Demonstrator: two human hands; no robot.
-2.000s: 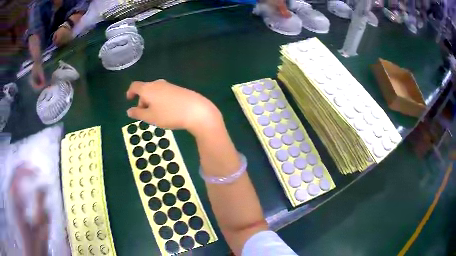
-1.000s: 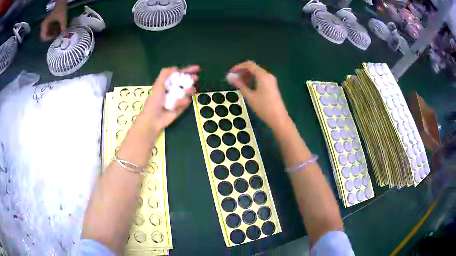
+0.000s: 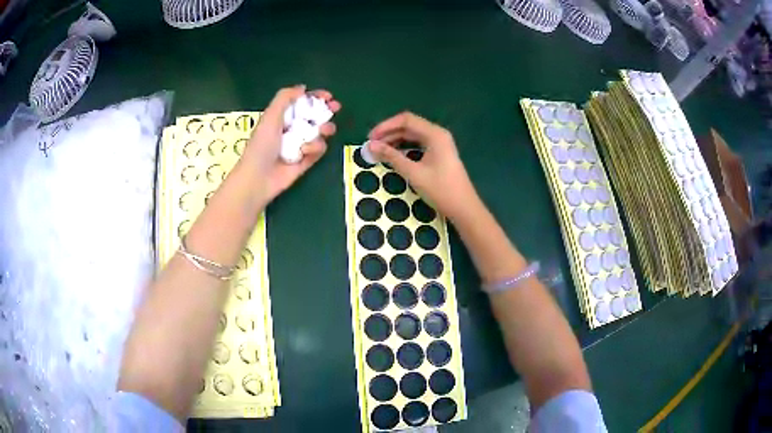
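A cream-yellow adhesive sheet [image 3: 405, 279] with three columns of dark circles lies in front of me. My right hand [image 3: 415, 159] pinches one white disc [image 3: 369, 152] at the sheet's top left circle; whether it touches is unclear. My left hand [image 3: 292, 139] is palm up, left of the sheet's top end, and holds several white discs [image 3: 305, 127]. Unfilled sheets [image 3: 256, 372] with cut ring outlines lie in a pile under my left forearm, which hides part of them.
A large clear bag of white discs [image 3: 76, 254] is at left. At right are filled sheets [image 3: 584, 211], a leaning stack of filled sheets [image 3: 647, 194] and a brown cardboard box [image 3: 728, 182]. White fans [image 3: 66, 74] stand along the far side.
Since one second ago my right hand has brought its disc down to the sheet's top left circle. The left hand stays beside it with its discs. Earlier, only one hand was clearly over the sheet.
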